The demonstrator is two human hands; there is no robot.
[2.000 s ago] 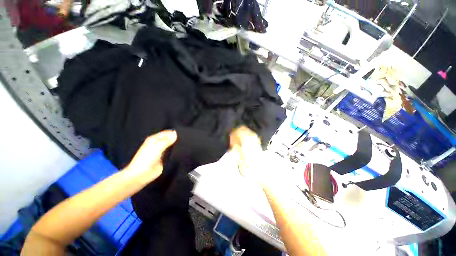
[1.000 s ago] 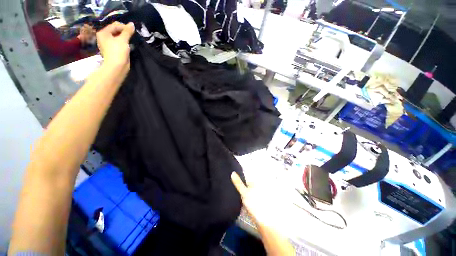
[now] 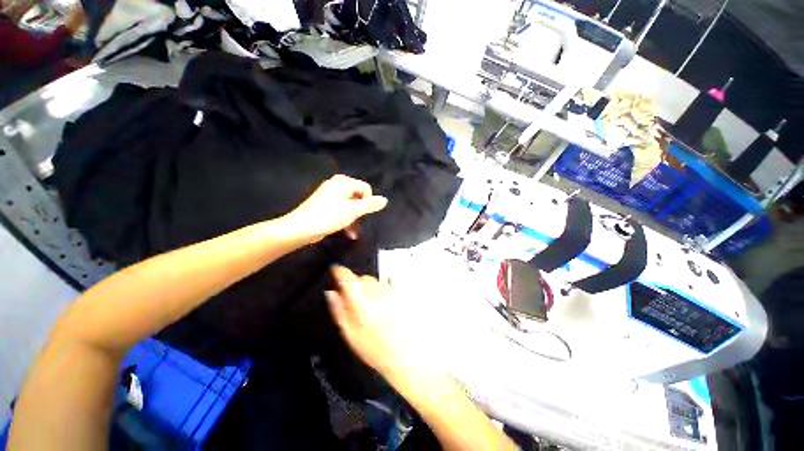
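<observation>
A large black garment point(image 3: 238, 176) lies heaped left of the sewing machine, with a small white label near its upper left. My left hand point(image 3: 339, 207) is over the middle of the garment, fingers curled, thumb and fingertips close together; whether cloth is between them is unclear. My right hand point(image 3: 357, 304) is just below it at the garment's right edge, slightly blurred, fingers bent against the black cloth; its hold is unclear. The white sewing machine point(image 3: 608, 291) stands to the right, its needle end near the cloth.
A brown block point(image 3: 527, 289) with a red ring and a thin cord lie on the machine bed. A blue crate point(image 3: 181, 388) is below left. A perforated metal rail point(image 3: 40, 207) runs along the left. Another machine point(image 3: 564, 40) and a blue crate point(image 3: 599, 176) are behind. A person's arm shows top left.
My left hand has come down from the garment's raised upper corner to its middle, near my right hand. My right hand has moved left and up. The garment now lies spread flatter.
</observation>
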